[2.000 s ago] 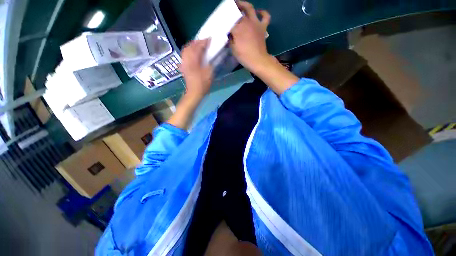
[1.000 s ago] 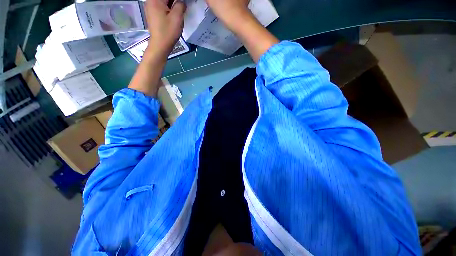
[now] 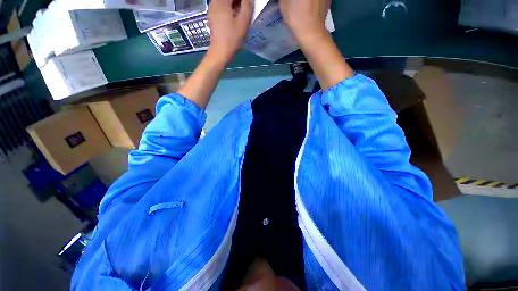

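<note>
A white product box (image 3: 271, 37) with fine grey print stands at the bench edge at the top of the view, between my hands. My left hand (image 3: 229, 25) is at its left side, fingers bent close to a white flap; its fingertips are near the picture's edge. My right hand (image 3: 306, 17) is on the box's right side, its fingers partly cut off by the top edge. The weighing scale (image 3: 180, 35) is left of my left hand, its keypad showing. Whether my left fingers pinch the flap is unclear.
Stacked product boxes (image 3: 76, 31) stand on the green bench (image 3: 363, 37) at the left. Closed cartons (image 3: 71, 139) are under the bench at lower left. An open brown carton (image 3: 434, 122) is on the right, near striped floor tape (image 3: 488, 183). A pale sheet or box (image 3: 491, 14) lies top right.
My left hand has moved right, off the scale's keypad area, to the box. My right hand has also shifted right. The view has shifted, so the bench items sit higher.
</note>
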